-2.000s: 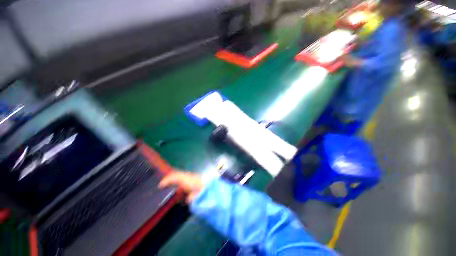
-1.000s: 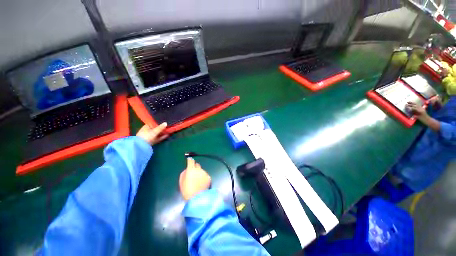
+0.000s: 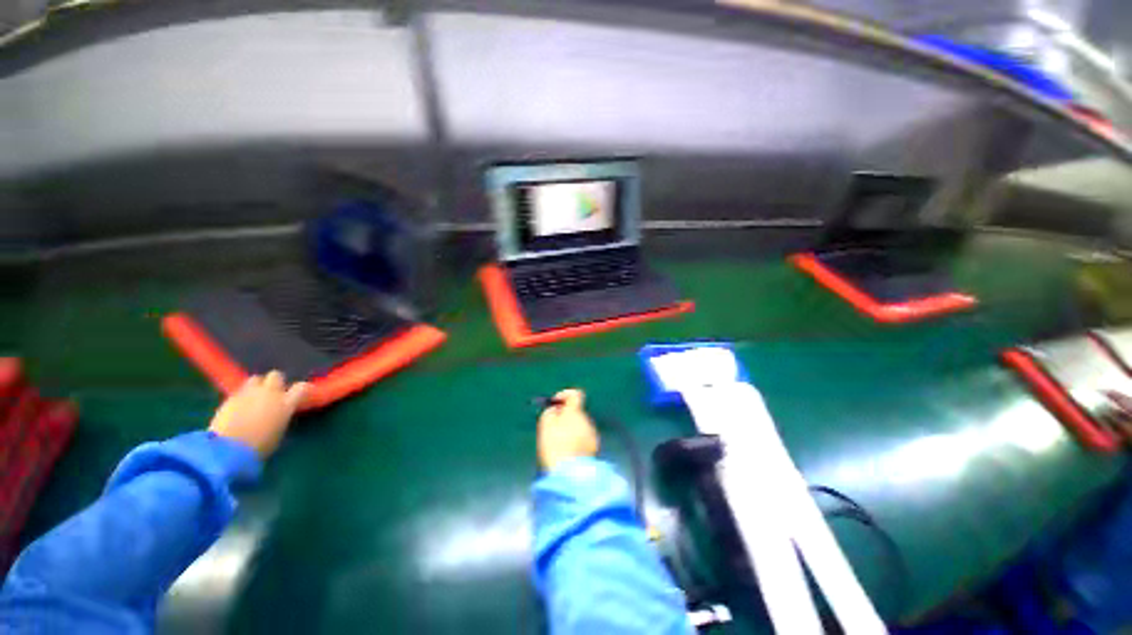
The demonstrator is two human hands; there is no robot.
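Observation:
My left hand [image 3: 258, 412] is on the front edge of a red tray [image 3: 372, 368] at the left, which bears an open dark laptop [image 3: 298, 313]. The laptop is turned at an angle and its screen is blurred. My right hand [image 3: 567, 430] is above the green mat and grips the black plug end of a test cable [image 3: 637, 465]. Another open laptop [image 3: 577, 275] stands on its own red tray [image 3: 521, 333] at the centre, with a white window and coloured shape on its screen.
A blue bin [image 3: 660, 376] holds the upper end of white label strips [image 3: 770, 484]. A black handheld scanner [image 3: 698, 486] lies beside them. Another laptop [image 3: 888, 248] stands back right. Stacked red trays [image 3: 31, 453] are at far left. A person's hand [image 3: 1120, 407] shows at the right edge.
The view has swung left. The left laptop and its tray have turned, and my left hand is now on that tray instead of beside the centre laptop's tray. The centre screen shows a white window.

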